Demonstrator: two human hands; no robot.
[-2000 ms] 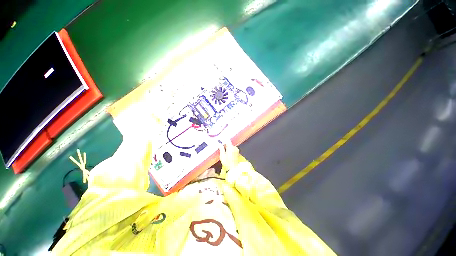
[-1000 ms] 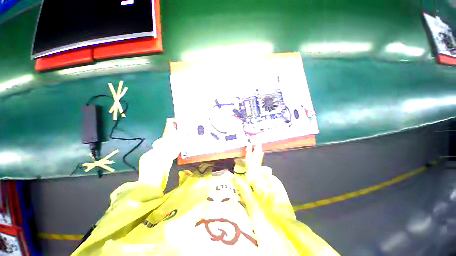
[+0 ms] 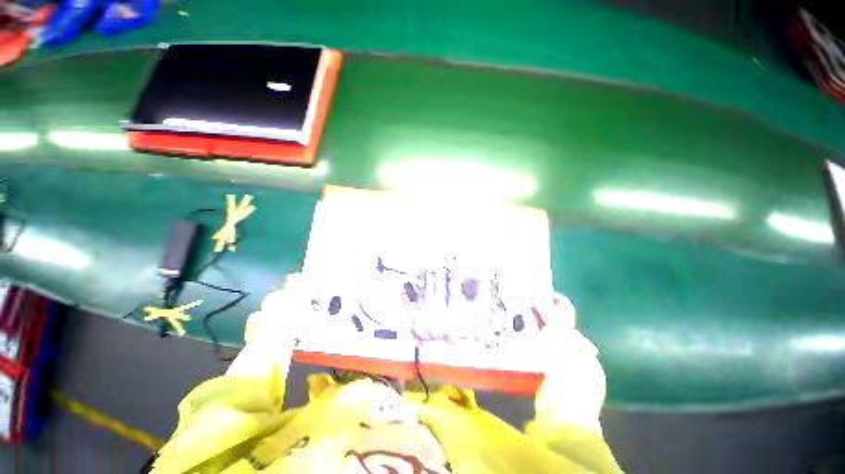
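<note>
An all-in-one unit [image 3: 426, 231], white back side up, lies on a red-orange pad [image 3: 445, 372] at the bench's near edge, against my body. A dark fan [image 3: 471, 289], small black modules and thin cables show on its near half; glare washes out the far half. A thin black cable [image 3: 422, 370] hangs over the near edge. My left hand [image 3: 283, 301] is on the left edge and my right hand [image 3: 565, 324] on the right edge. Both are overexposed; the fingers are hard to make out, but they hold the unit's sides.
A second unit [image 3: 232, 88], black screen up, lies on a red pad at the back left. A black power adapter [image 3: 181, 245] with its cord and yellow tape crosses [image 3: 232, 222] is on the green bench [image 3: 667, 305] at left. Stacked units [image 3: 20, 343] stand lower left. Blue items show upper left.
My right hand has moved from the near edge to the unit's right edge. A black cable now hangs over the near edge. The view has shifted, with the unit lower in it.
</note>
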